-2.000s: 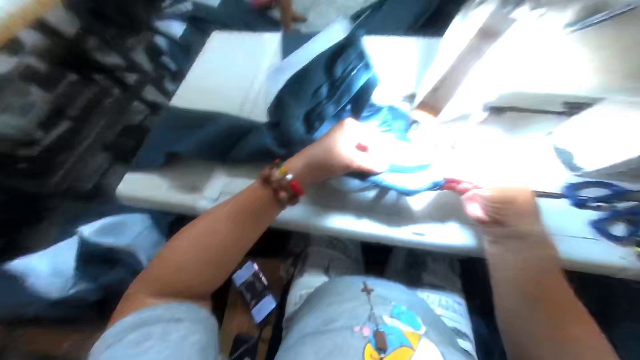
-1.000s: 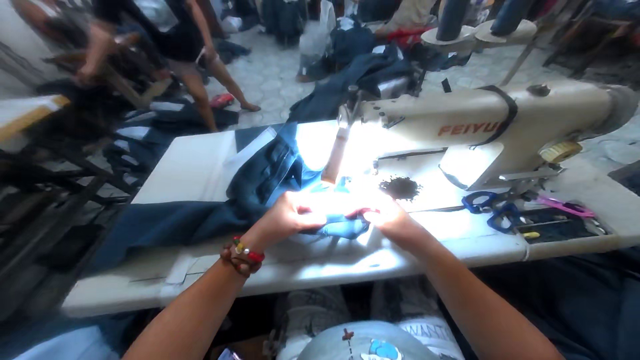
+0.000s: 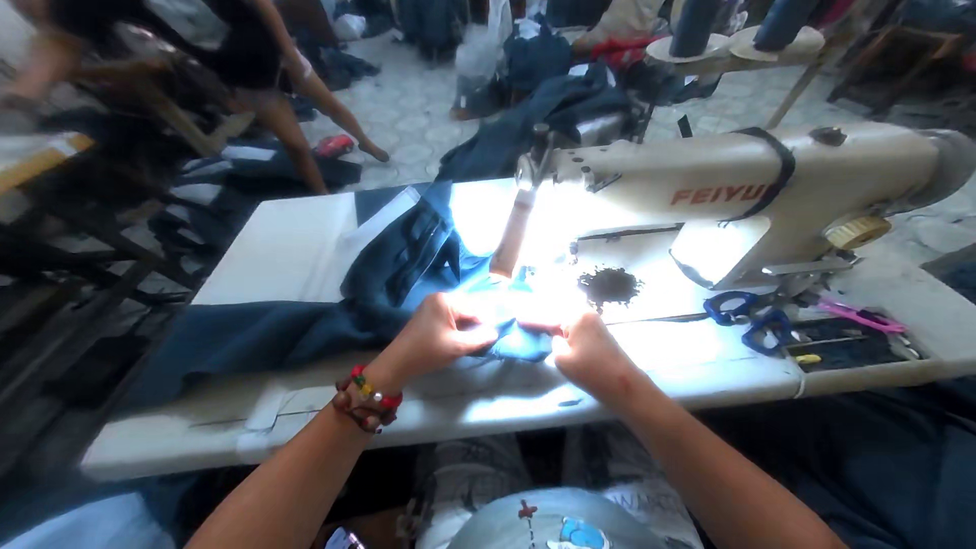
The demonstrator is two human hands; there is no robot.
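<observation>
Dark blue denim fabric (image 3: 396,267) lies across the sewing table, with a lighter blue edge near the needle area of a white Feiyu industrial sewing machine (image 3: 663,179). My left hand (image 3: 438,335), with a beaded bracelet at the wrist, pinches this edge from the left. On its right side my right hand (image 3: 583,347) grips the same fabric between thumb and fingers. Both hands are just in front of the machine's head, a short distance apart. Strong glare hides the needle, the presser foot and some fingertips.
Blue-handled scissors (image 3: 751,313) and a pink-handled tool (image 3: 862,314) lie at the right, by a recessed tray (image 3: 846,343). Thread cones (image 3: 694,30) stand behind the machine. Another person (image 3: 259,69) is at the upper left; more denim (image 3: 549,114) is piled beyond the table.
The view has swung up strongly since two seconds ago, showing the whole machine. My right hand, then farther from my left near the scissors, has come closer to it. Both hands still hold the fabric.
</observation>
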